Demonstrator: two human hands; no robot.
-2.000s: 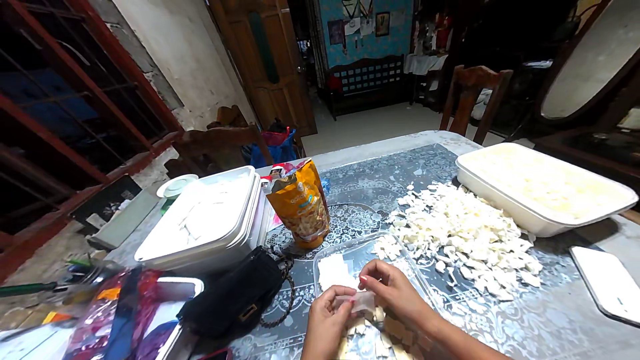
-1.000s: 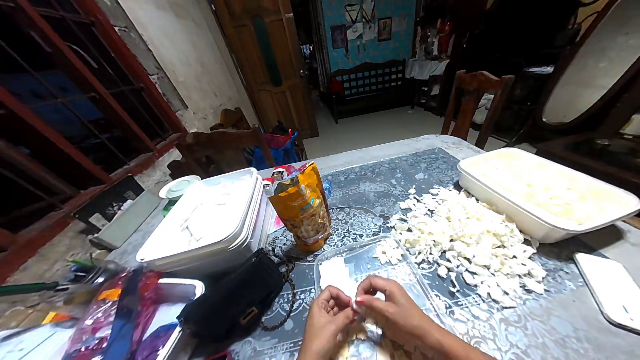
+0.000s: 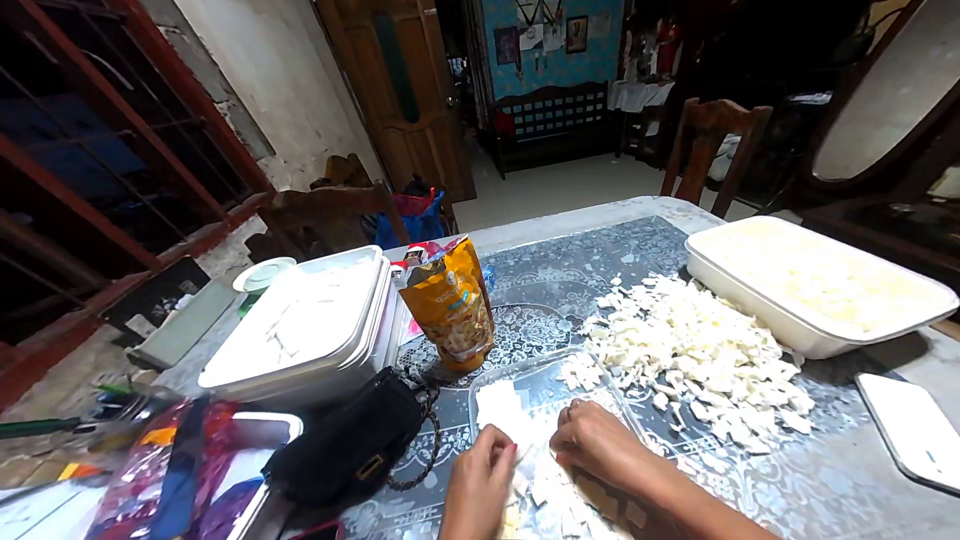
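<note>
Both hands are low in the head view, over a clear plastic tray [image 3: 551, 361] with small white paper pieces [image 3: 499, 403] in it. My left hand [image 3: 480, 480] is at the tray's near left part, thumb and forefinger close together beside the papers; whether it holds one cannot be told. My right hand [image 3: 596, 442] is bent over white pieces in the tray's middle, its fingertips partly hidden. A large heap of small white wrapped pieces [image 3: 697, 352] lies just right of the tray. An orange foil pouch [image 3: 454, 307] stands upright behind it.
At the right are a white tub [image 3: 817, 285] filled with pale pieces and a white smartphone [image 3: 915, 427]. On the left, stacked white lidded tubs [image 3: 300, 315] stand behind a black bag [image 3: 349, 442] with a braided strap. A tray with purple plastic packaging [image 3: 172, 465] is at the near left.
My hands were together over the tray, with a small whitish wrapper between the fingers two seconds ago. They are now apart, and my right hand is down among the pieces.
</note>
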